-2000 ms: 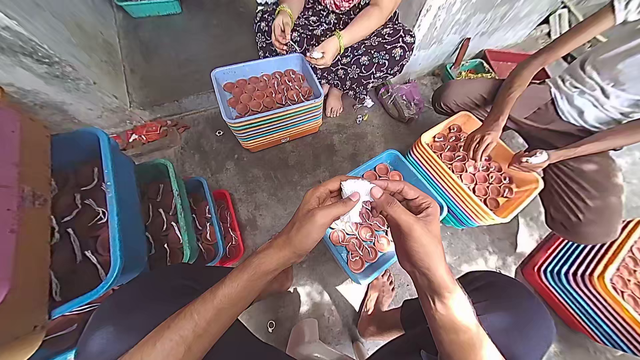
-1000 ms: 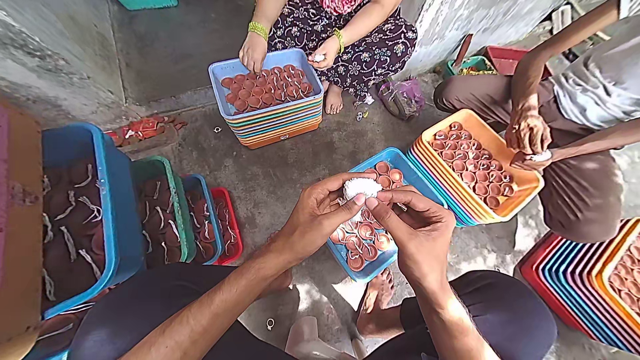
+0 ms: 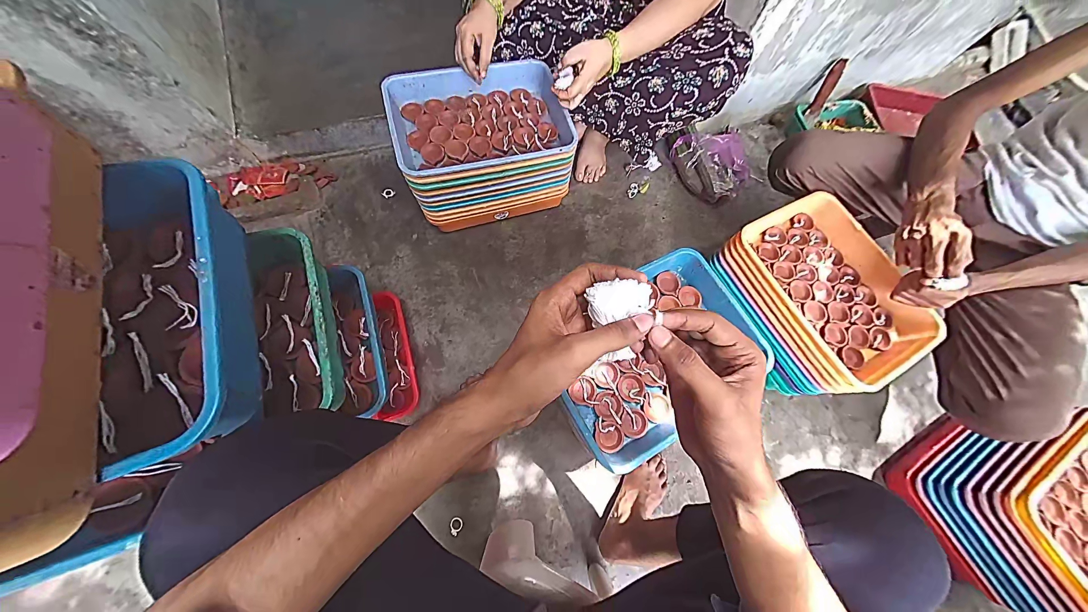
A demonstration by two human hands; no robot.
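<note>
My left hand [image 3: 561, 336] holds a bundle of white cotton wicks [image 3: 618, 302] between its thumb and fingers. Close against it, my right hand [image 3: 710, 374] pinches a wick end [image 3: 656, 319] between thumb and forefinger at the bundle's lower right edge. Both hands are above a blue plastic tray [image 3: 627, 459] of small clay lamps [image 3: 631, 387], some with white wicks in them. The hands cover the middle of that tray.
A person behind a stack of trays [image 3: 489, 200] and another at the right by an orange tray [image 3: 922, 331] handle wicks. Tilted blue [image 3: 229, 340], green [image 3: 327, 331] and red [image 3: 408, 357] trays stand left. More stacked trays [image 3: 960, 501] are at lower right.
My right fingers have shifted slightly at the bundle, which my left hand still holds. The person at the right has moved a hand down from the orange tray toward the other hand.
</note>
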